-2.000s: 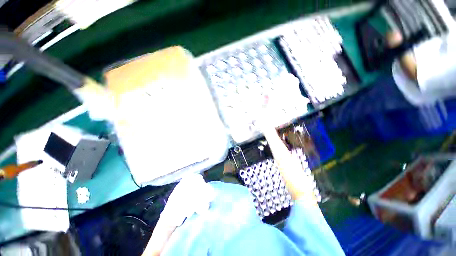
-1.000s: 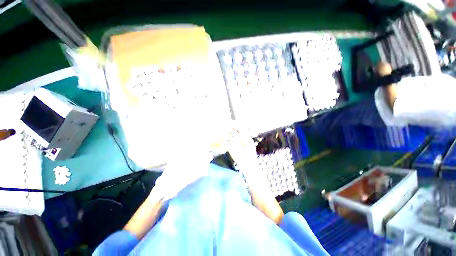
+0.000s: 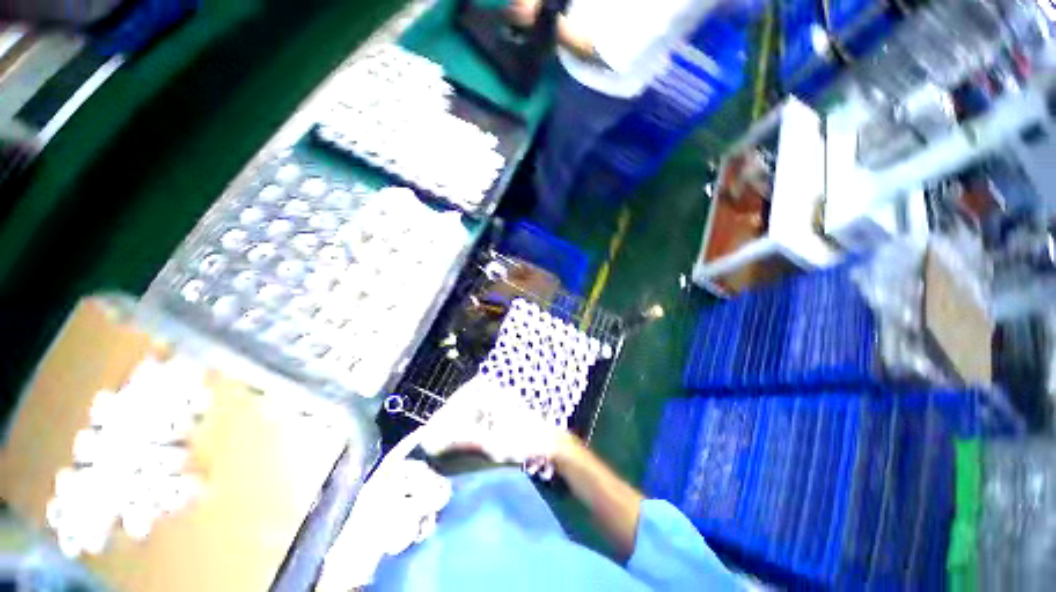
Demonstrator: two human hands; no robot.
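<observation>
Small white round parts (image 3: 533, 353) stand in tight rows in a black tray (image 3: 598, 399) on a wire rack. My right hand (image 3: 498, 419) is a blurred white shape over the tray's near end; its fingers and any part in them cannot be made out. My left hand (image 3: 400, 509) is low beside my blue clothing, overexposed, with a lumpy cluster of white parts at it. The lined box (image 3: 261, 491) at lower left shows its tan sheet with a white heap of parts (image 3: 133, 451) on it.
A clear blister tray (image 3: 249, 249) with white parts lies beyond the box. A second black tray (image 3: 492, 116) with packed white parts is beyond that. Another person's white sleeve (image 3: 631, 41) shows at the top. Blue crates (image 3: 799, 486) and an open-topped box (image 3: 741, 220) stand right.
The view has swung right, and the meter has left the picture. My hands have moved from the lined box towards the black tray on the rack. More of the tan sheet shows.
</observation>
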